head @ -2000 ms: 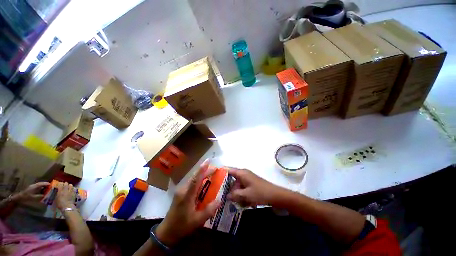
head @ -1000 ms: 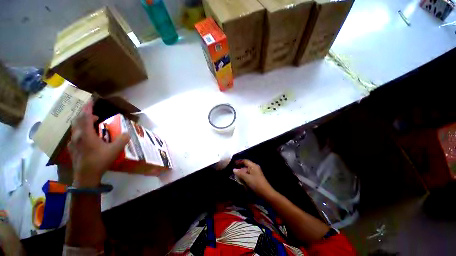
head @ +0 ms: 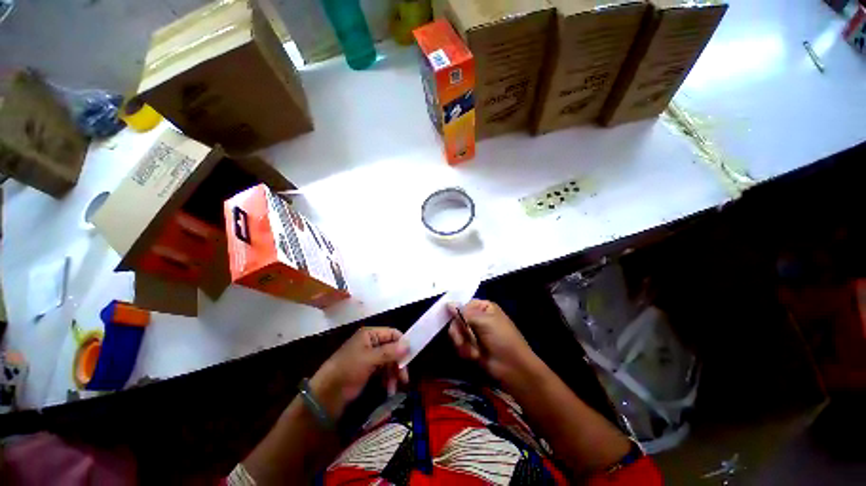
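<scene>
My left hand (head: 366, 359) and my right hand (head: 489, 334) hold a narrow white strip (head: 425, 330) between them over my lap. My left fingers pinch its lower left end and my right fingers hold it near the upper right end. A small dark, thin item shows at my right fingers; I cannot tell what it is. An orange retail box (head: 285, 249) with black and white printed sides rests on the bench beside the open brown carton (head: 157, 190), which has orange boxes inside.
A clear tape roll (head: 448, 214) lies on the white bench. An upright orange box (head: 446, 90) stands before three closed cartons (head: 581, 66). A blue tape dispenser (head: 122, 344) is at left. A bin with clear plastic (head: 634, 353) is below the bench edge.
My left hand has let go of the orange box, which now stands beside the open carton, and has moved to my lap. Both hands now hold the white strip.
</scene>
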